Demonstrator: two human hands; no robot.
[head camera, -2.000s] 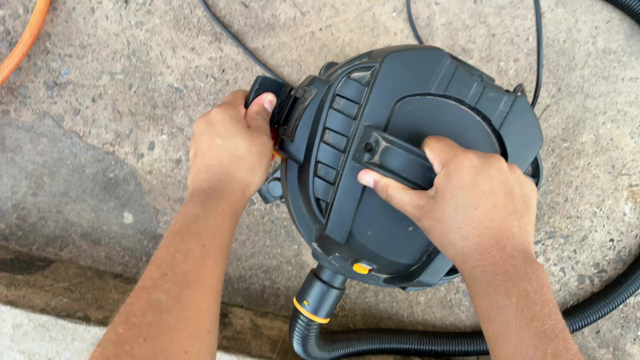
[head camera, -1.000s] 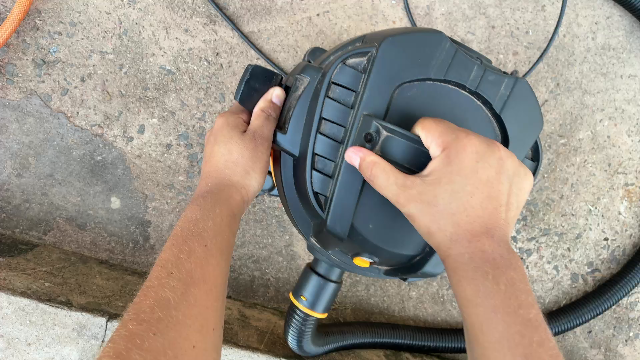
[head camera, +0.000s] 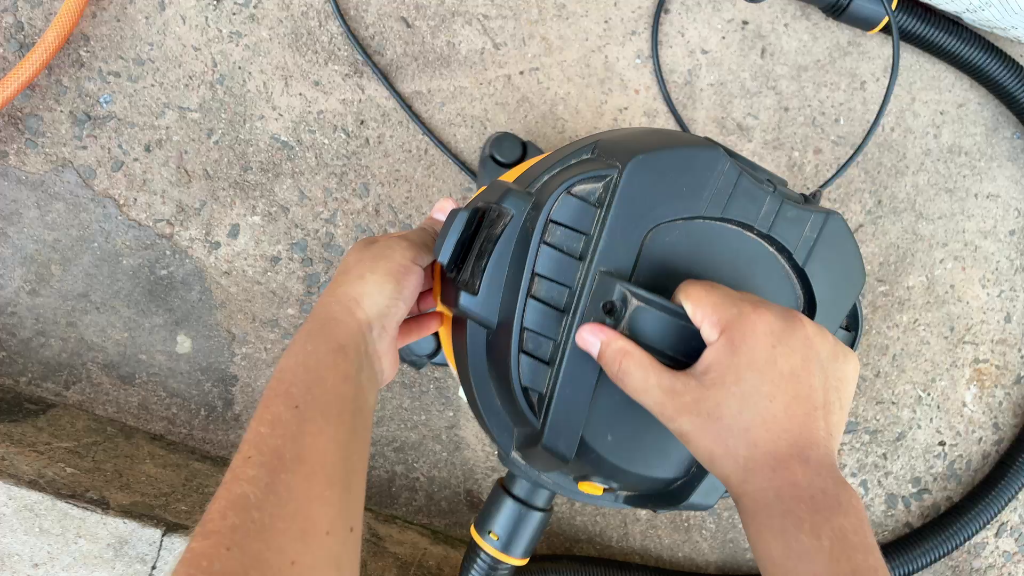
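A black canister vacuum cleaner with a yellow-orange rim stands on the concrete floor, seen from above. My right hand is closed around its top carrying handle, the thumb lying along the near side. At the left side of the lid, my left hand touches the rim beside a black side latch; its fingertips are partly hidden under the latch. The latch lies close against the lid. A hose connector with a yellow ring joins the vacuum's lower side.
The black corrugated hose curves around the right side, and more hose with a tube end lies at top right. Thin black cables run behind the vacuum. An orange hose lies at top left. A concrete step edge crosses the lower left.
The left thumb was on top of the side latch, which stuck out from the lid; the latch now sits closer in, with the left hand below and beside it. The right hand stays on the handle.
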